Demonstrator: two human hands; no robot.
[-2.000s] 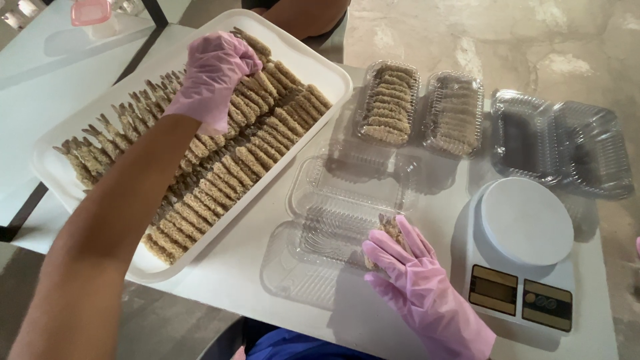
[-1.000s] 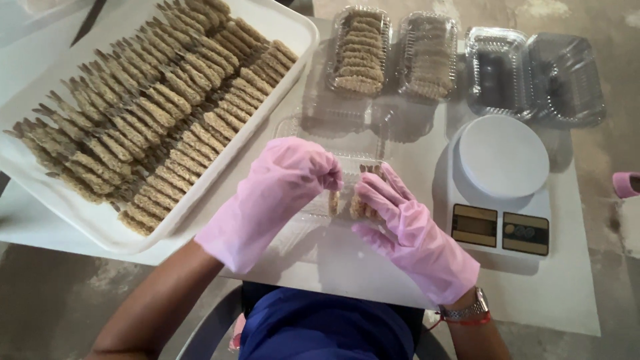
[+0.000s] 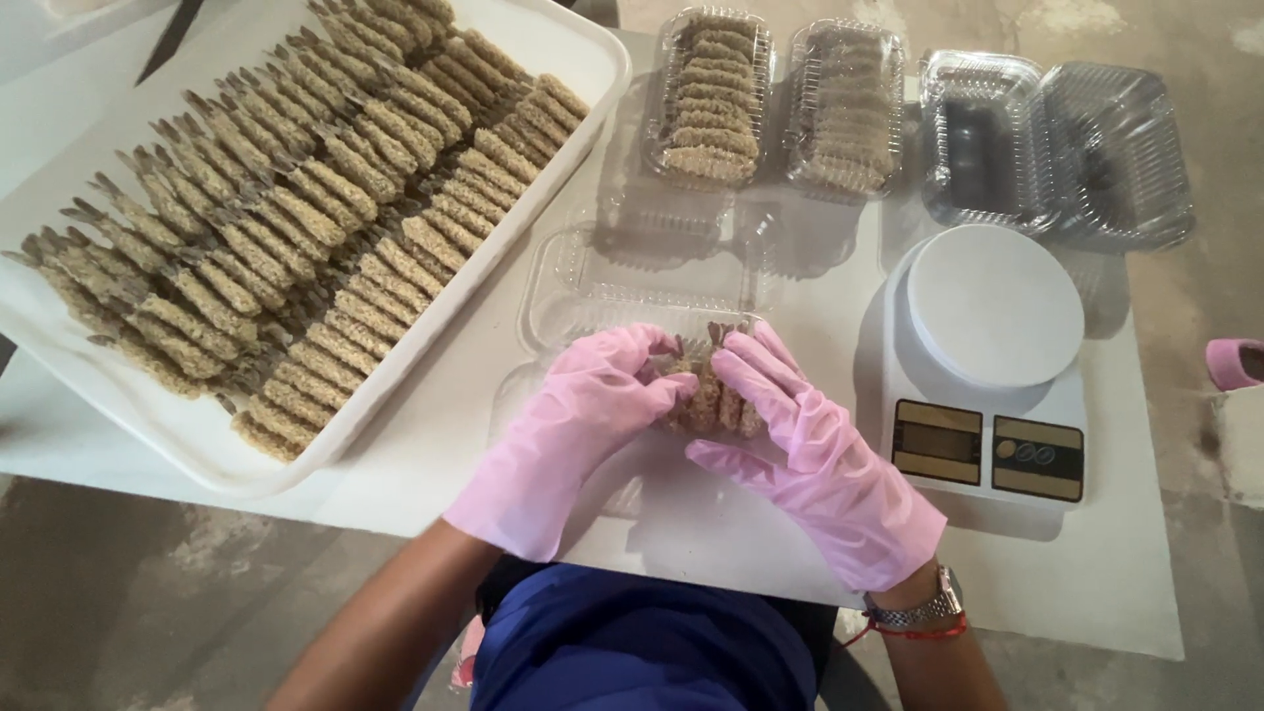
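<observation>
Both my hands wear pink gloves and work over an open clear plastic clamshell box (image 3: 632, 267) on the white table. My left hand (image 3: 602, 415) pinches a breaded shrimp (image 3: 679, 405) at the left of a small row standing in the box. My right hand (image 3: 800, 444) rests its fingers on the right end of that row of breaded shrimp (image 3: 726, 407), thumb apart, steadying them. The lower part of the box is partly hidden by my hands. At the left lies a white tray (image 3: 385, 395) filled with rows of breaded shrimp (image 3: 306, 217), their tails showing.
Two clear boxes filled with breaded shrimp (image 3: 713, 109) (image 3: 847, 109) stand behind my hands. Right of them lies an open clear box (image 3: 987, 148) with its lid (image 3: 1121, 158). A white kitchen scale (image 3: 995, 306) sits right of my right hand, near the table's right edge.
My left hand was over the shrimp tray two seconds ago and has come to the open box beside my right hand. More shrimp show between my hands. The view has shifted.
</observation>
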